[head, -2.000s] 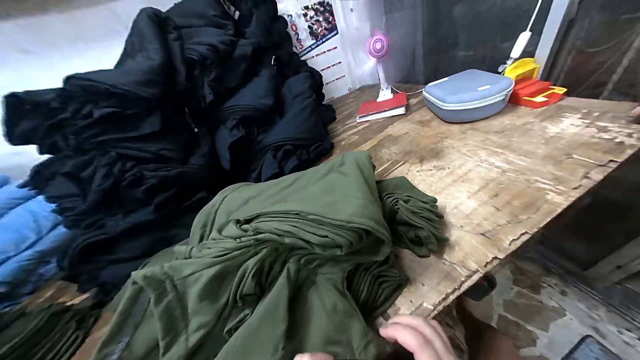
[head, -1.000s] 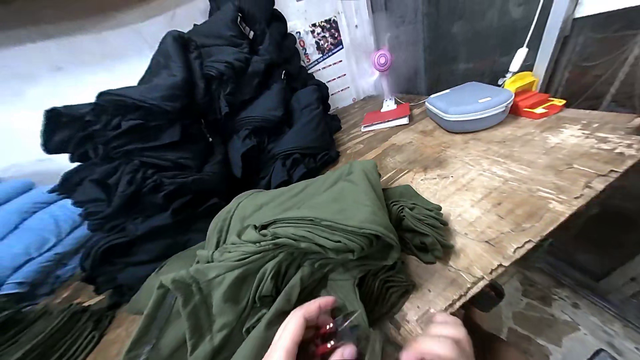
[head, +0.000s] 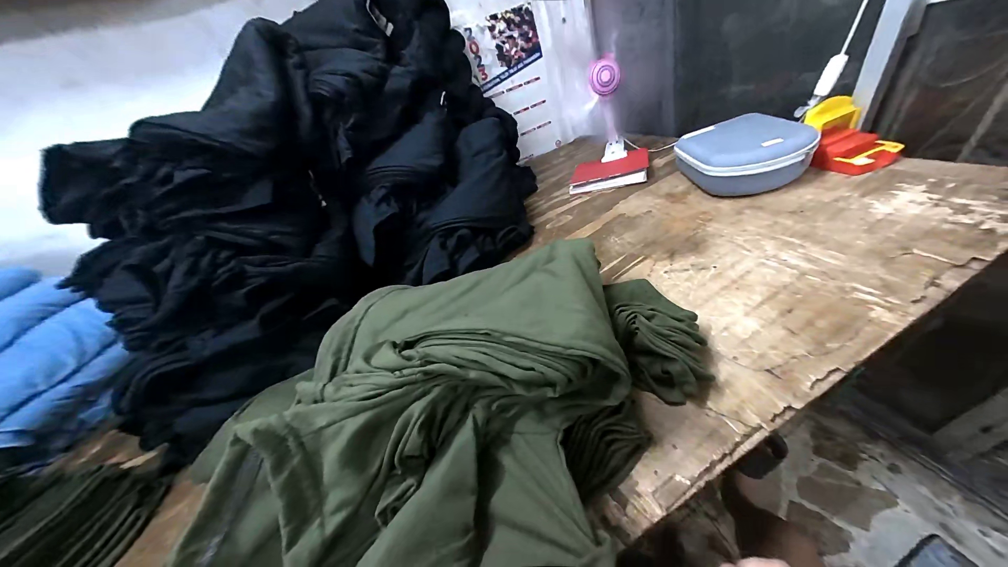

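A folded stack of olive green garments (head: 472,354) lies at the near edge of the worn wooden table (head: 787,276), its front part draped toward me. A bunched green bundle (head: 657,339) sticks out on its right side. Only a sliver of a hand (head: 754,562) shows at the bottom edge, right of the green stack and below the table edge; which hand it is, and whether it holds anything, I cannot tell. No other part of my hands is visible.
A tall heap of black garments (head: 299,197) stands behind left, with blue garments (head: 55,354) and dark green cloth (head: 79,512) beside it. Farther back are a pink fan (head: 605,77), a red book (head: 610,169), a grey-blue case (head: 744,153) and a red-yellow box (head: 854,150).
One second ago a hand with a small red object was over the front of the green stack, another hand to its right. Both have dropped almost wholly out of view.
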